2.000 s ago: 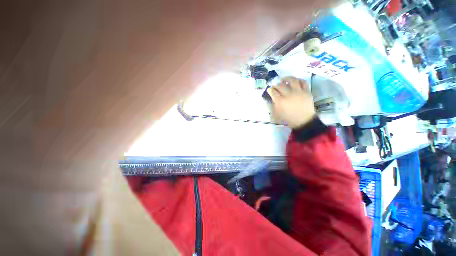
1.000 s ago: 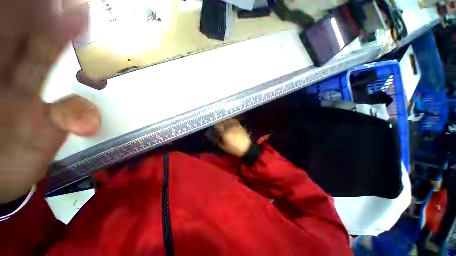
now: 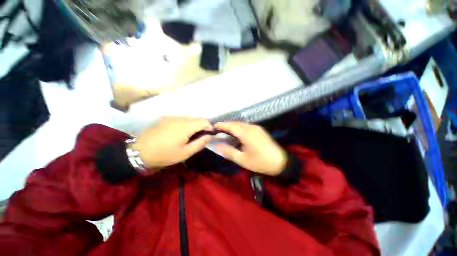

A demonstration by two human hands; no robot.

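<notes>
My left hand [image 3: 173, 142] and my right hand [image 3: 253, 147] meet fingertip to fingertip in front of my body, at the table's front edge. They pinch a small dark piece [image 3: 213, 131] between them. The fingers hide most of it, and blur hides its shape. Darker cloth [image 3: 208, 161] shows just below the hands; whether it joins the pinched piece I cannot tell.
A measuring tape [image 3: 280, 103] runs along the table's front edge. A dark phone-like rectangle [image 3: 315, 59] and small dark pieces [image 3: 210, 57] lie behind. Black fabric [image 3: 37, 102] is at left. A blue basket [image 3: 430, 135] with black fabric [image 3: 381, 170] is at right.
My left hand has come from close to the camera down to the table edge and met my right hand. The view has shifted, showing black fabric at left.
</notes>
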